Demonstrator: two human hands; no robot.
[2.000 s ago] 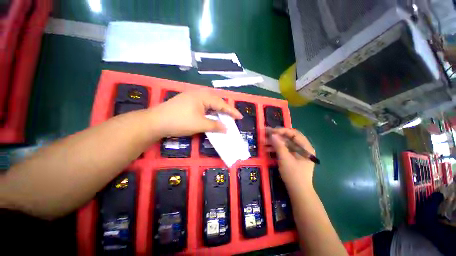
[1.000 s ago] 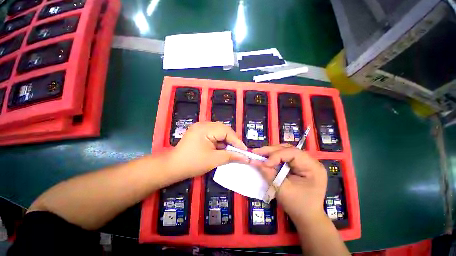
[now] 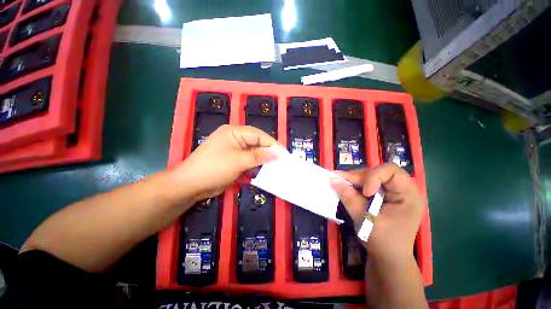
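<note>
My left hand [image 3: 232, 157] pinches the upper left end of a white backing sheet [image 3: 299, 186] between thumb and fingers. My right hand [image 3: 386, 208] is at the sheet's right end, its thumb and finger against that edge. It also holds silvery tweezers [image 3: 371, 216], which lie across the palm and point down. Both hands are above a red foam tray [image 3: 229, 289] with two rows of black open-backed phones [image 3: 310, 238]. The sheet and my hands cover parts of several phones. Any small labels on the sheet are too small to tell.
Stacked red trays [image 3: 78, 102] with phones stand at the left. Beyond the tray lie a white sheet [image 3: 226, 42], a black piece on white liner [image 3: 311, 55] and a narrow white strip [image 3: 338, 73]. A grey machine [image 3: 471, 48] with yellow rollers [image 3: 417, 72] is at the upper right.
The view has shifted. Two seconds ago my right hand was apart from the sheet; one second ago both hands met at its folded edge. Now the sheet is spread flatter between them, with my hands farther apart.
</note>
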